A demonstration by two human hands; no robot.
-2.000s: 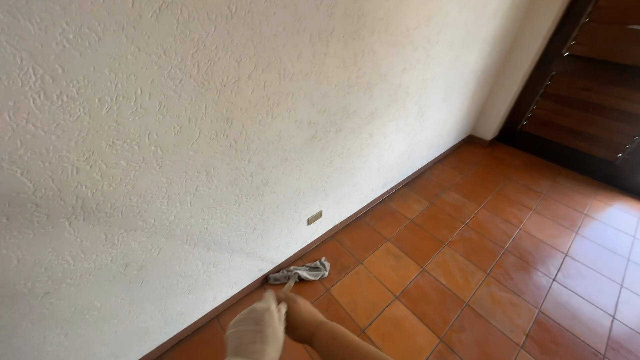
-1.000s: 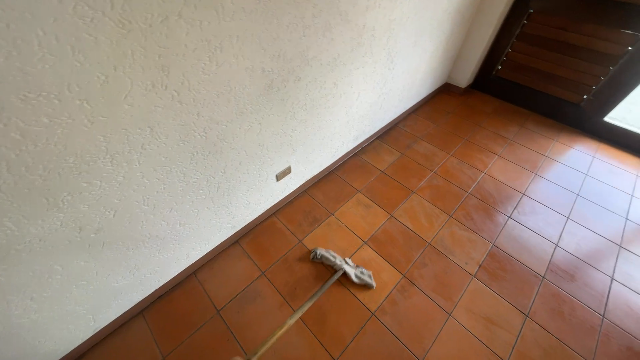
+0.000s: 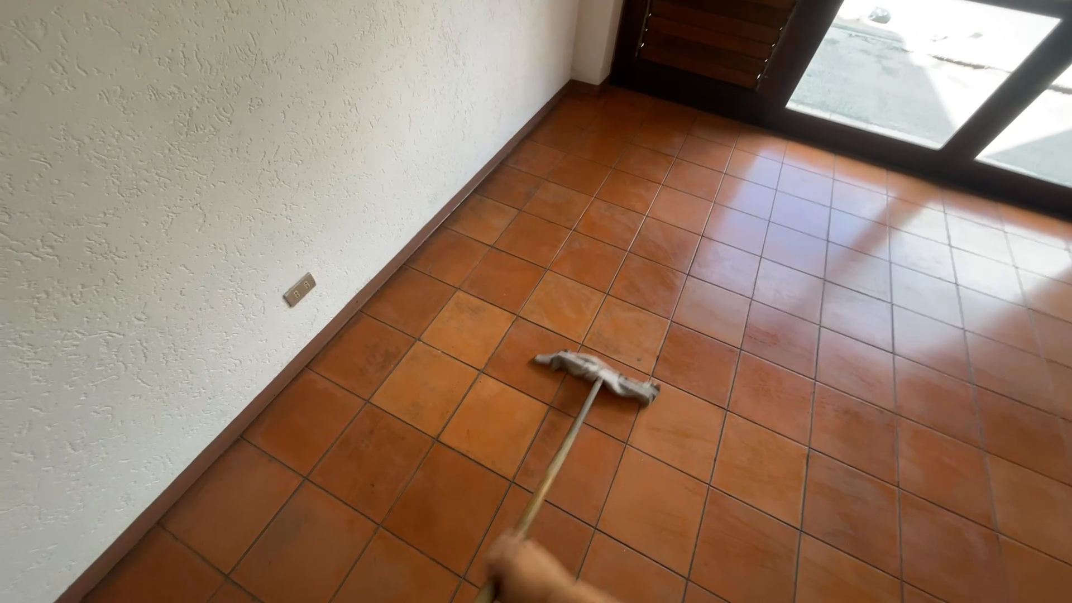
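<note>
My right hand, slightly blurred, enters at the bottom middle with its forearm coming from the lower right. It is closed around the wooden stick of a floor mop. The stick slants up and a little to the right to a crosswise head wrapped in a grey-white cloth, which rests on the terracotta tiles. Part of the stick continues below my hand, out of the frame. My left hand is not in view.
A rough white wall with a dark red baseboard runs along the left, bearing a small outlet plate. Glossy tiled floor stretches to a dark wooden frame with glass panes and a louvered panel.
The cloth-covered mop head has moved from beside the baseboard out onto the tiles, farther from the wall. Both hands showed two seconds ago; only my right shows now. The view has swung right.
</note>
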